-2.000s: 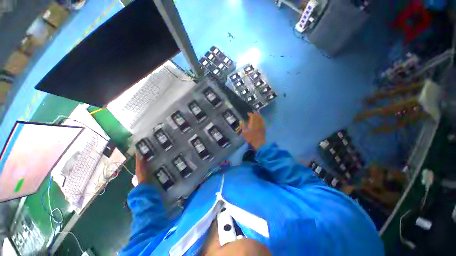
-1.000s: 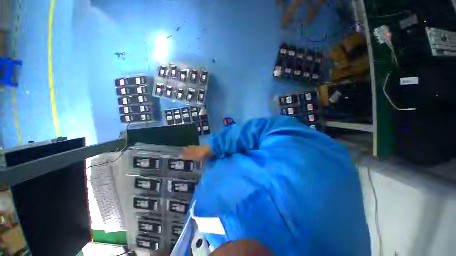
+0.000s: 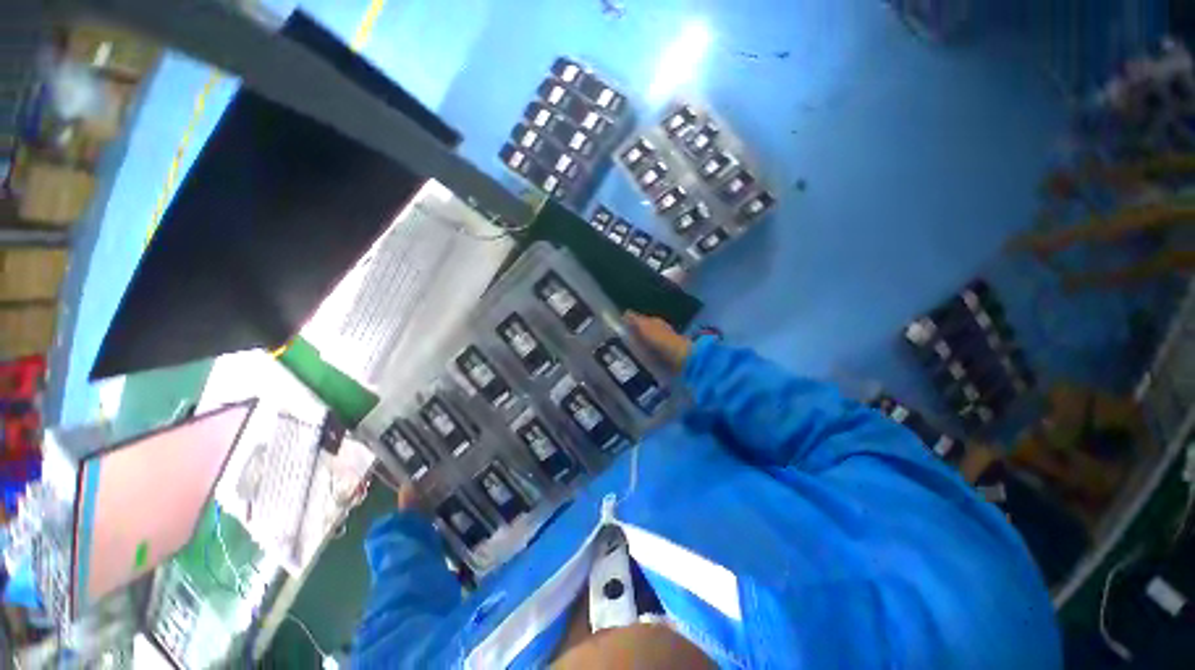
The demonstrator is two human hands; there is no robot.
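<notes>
A clear blister tray (image 3: 503, 374) of black electronic units (image 3: 527, 343) with white labels, in two rows, is held level in front of my chest, over the bench's near edge. My right hand (image 3: 659, 343) grips its right end; the fingers are partly hidden by the tray. My left hand (image 3: 409, 497) is at its left end, small in view, with most of its fingers hidden under or behind the tray.
A white keyboard (image 3: 387, 291) lies beyond the tray below a large dark panel (image 3: 262, 210). A lit monitor (image 3: 164, 495) and second keyboard (image 3: 282, 461) are at left. Filled trays (image 3: 697, 181) stand on the blue floor ahead, others (image 3: 972, 351) at right.
The view swung toward the floor and back. Both hands and the whole tray show again; one second ago the left hand was out of view. The tray remains held.
</notes>
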